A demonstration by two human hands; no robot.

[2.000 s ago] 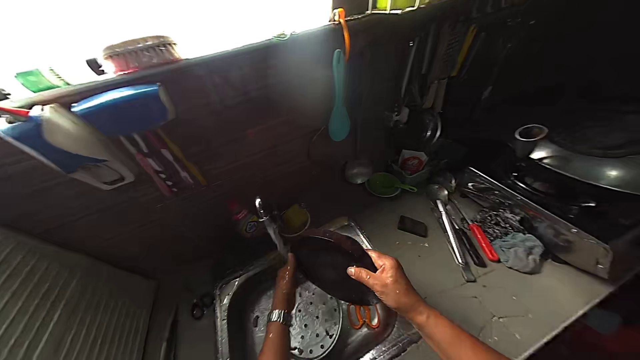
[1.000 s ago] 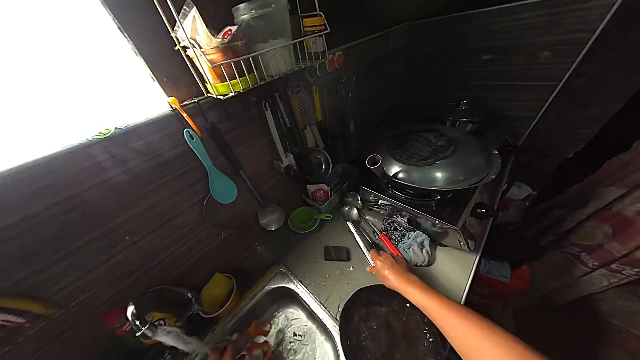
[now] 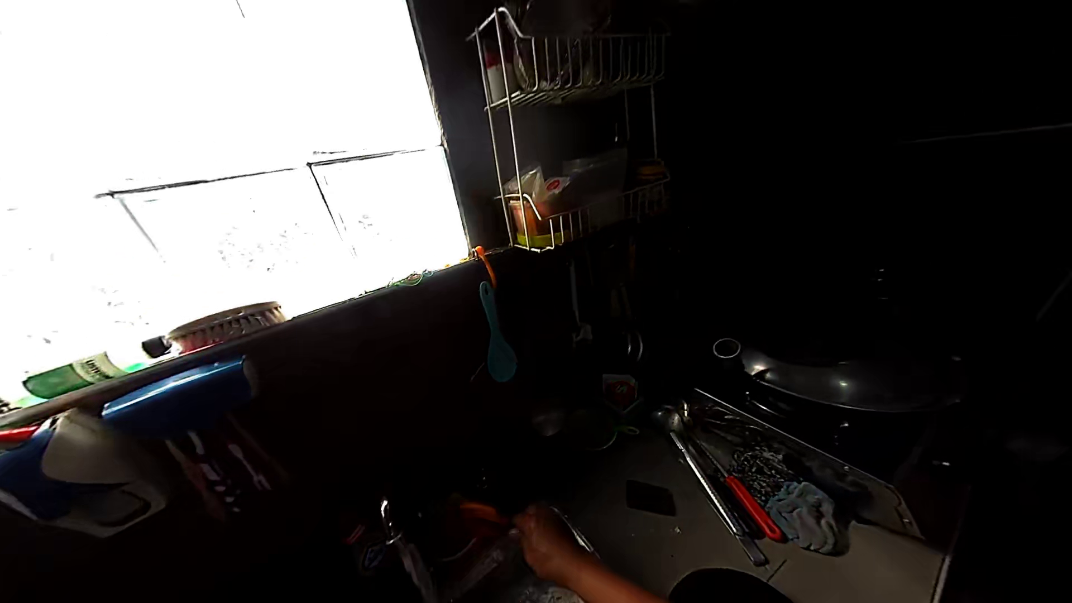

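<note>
My right hand (image 3: 548, 540) is over the sink (image 3: 578, 532), its fingers curled beside or against an orange object (image 3: 481, 512); deep shadow hides whether it grips it. My left hand cannot be made out. The metal faucet (image 3: 402, 544) stands to the left of the right hand. A dark round pan (image 3: 729, 586) lies on the counter at the bottom edge, partly cut off. Further right are a long metal utensil (image 3: 712, 486), a red-handled utensil (image 3: 754, 507) and a grey-blue cloth (image 3: 808, 517). A dark flat block (image 3: 650, 497) lies between sink and utensils.
A large metal lid or wok (image 3: 846, 381) sits on the stove at right. A teal spoon (image 3: 500, 352) hangs under the window ledge, with a wire rack (image 3: 586, 92) above. A blue plastic item (image 3: 180, 395) hangs at left; a brush (image 3: 226, 325) lies on the ledge.
Two seconds ago both hands held the dark pan over the sink; one second ago it was on the counter with my right hand above it. The right hand has since moved left to the sink.
</note>
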